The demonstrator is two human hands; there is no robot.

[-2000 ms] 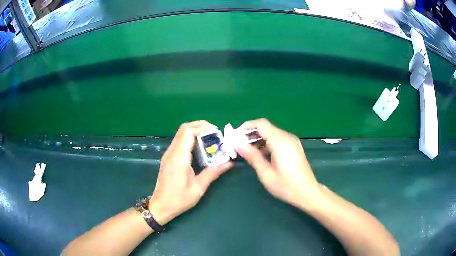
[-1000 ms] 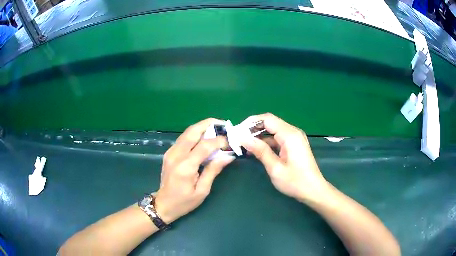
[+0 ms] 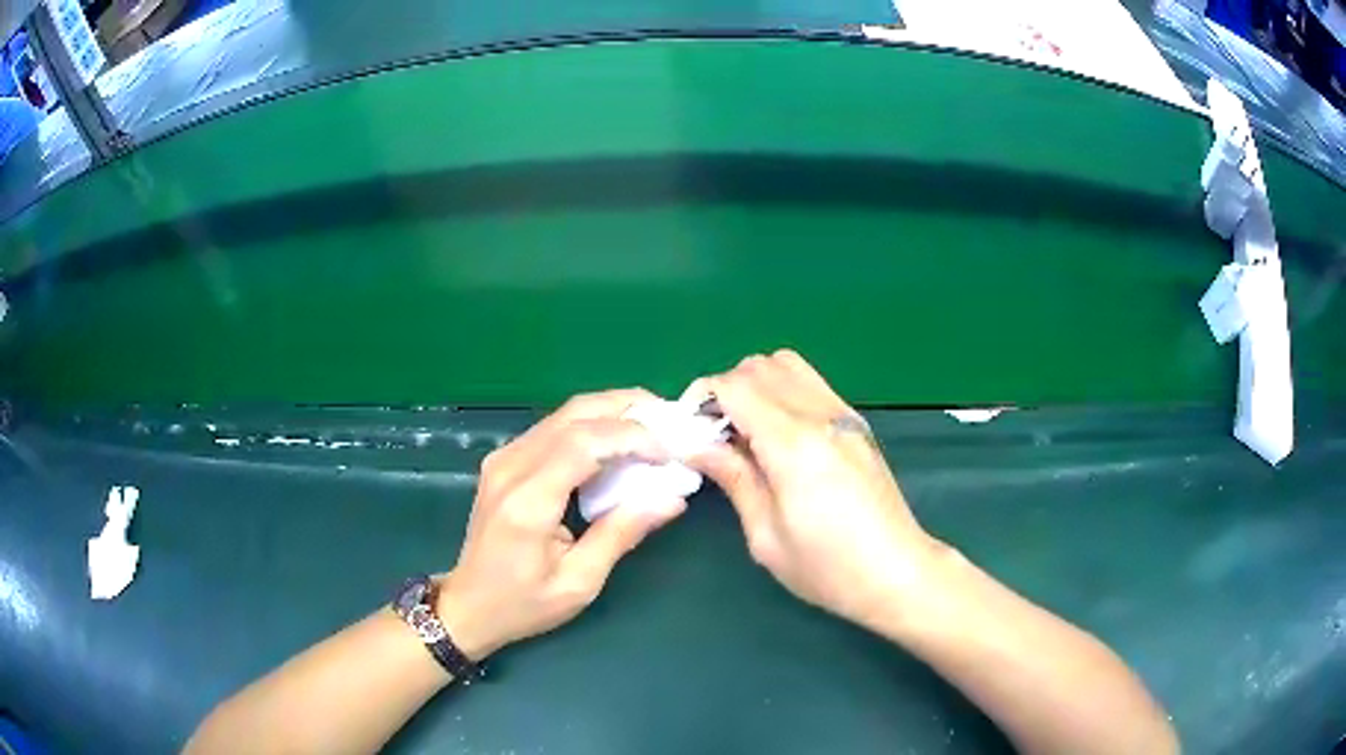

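Observation:
A white adapter housing [image 3: 638,490] is held between my two hands above the dark green near edge. My left hand [image 3: 554,509] grips the housing from the left, fingers over its top and thumb below. My right hand [image 3: 812,487] holds the white plug end cap [image 3: 688,429] against the housing's upper right end. The prongs are mostly hidden by my right fingers. The inside of the housing does not show, and I cannot tell whether the cap is fully seated.
A long white guide strip [image 3: 1264,347] lies across the green belt [image 3: 591,295] at right, with white adapters [image 3: 1224,303] against it. A small white two-pronged piece [image 3: 112,546] lies at left on the near edge. Paper [image 3: 1055,44] lies beyond the belt.
The housing has turned so its dark opening no longer shows, and the cap is against it. The loose adapter on the belt has moved right and now rests against the guide strip.

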